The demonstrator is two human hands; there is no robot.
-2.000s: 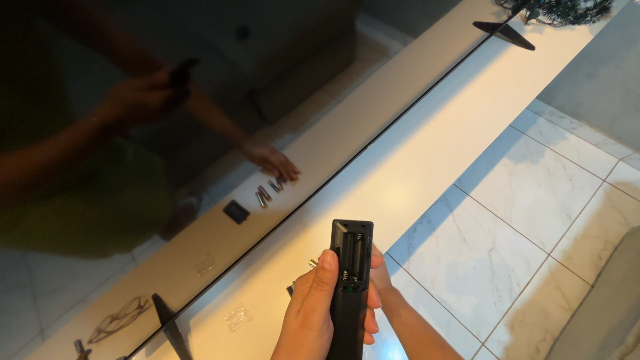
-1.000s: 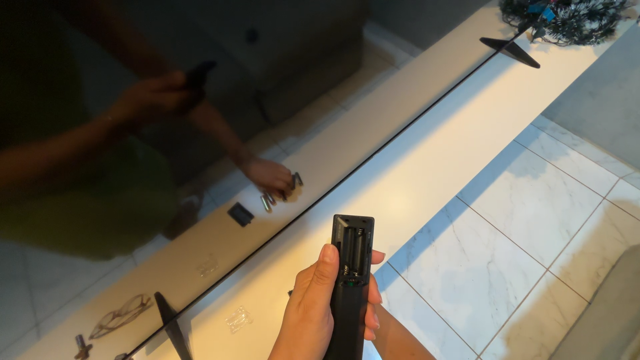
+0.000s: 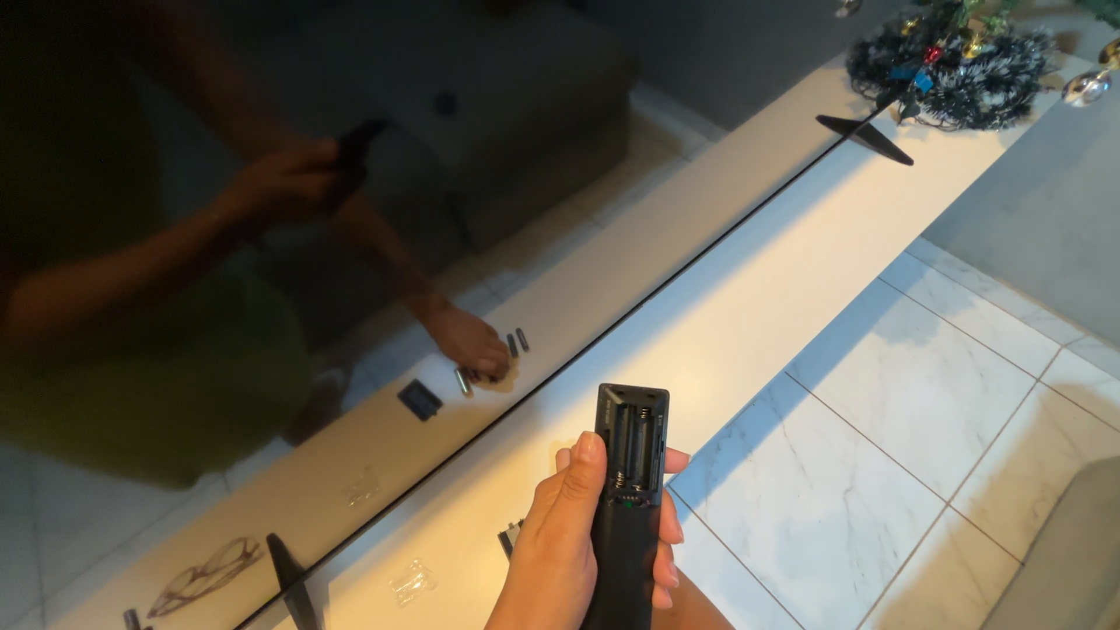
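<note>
My left hand (image 3: 560, 534) grips a black remote control (image 3: 632, 525), its battery compartment uncovered, with two unfilled slots and coil springs showing. My right hand is mostly hidden behind the remote and my left hand; its forearm (image 3: 697, 608) shows at the lower edge. In the glossy TV screen, the reflection of that hand (image 3: 472, 346) is down at the tabletop among several small cylindrical batteries (image 3: 463, 381); its grip is unclear. A black battery cover (image 3: 420, 400) also appears in the reflection. Part of a dark piece (image 3: 510, 535) peeks out beside my left hand.
The TV screen (image 3: 350, 262) rises along the white tabletop (image 3: 770, 262) on black feet (image 3: 864, 140). Clear plastic wrapping (image 3: 411, 583) lies near the front foot. Eyeglasses (image 3: 207, 575) show in reflection. A tinsel decoration (image 3: 954, 74) stands at the far end, above marble-look floor tiles (image 3: 875, 385).
In the reflection, the right hand has moved down to the batteries from just above them and shifted among them. My left hand keeps holding the remote in about the same place.
</note>
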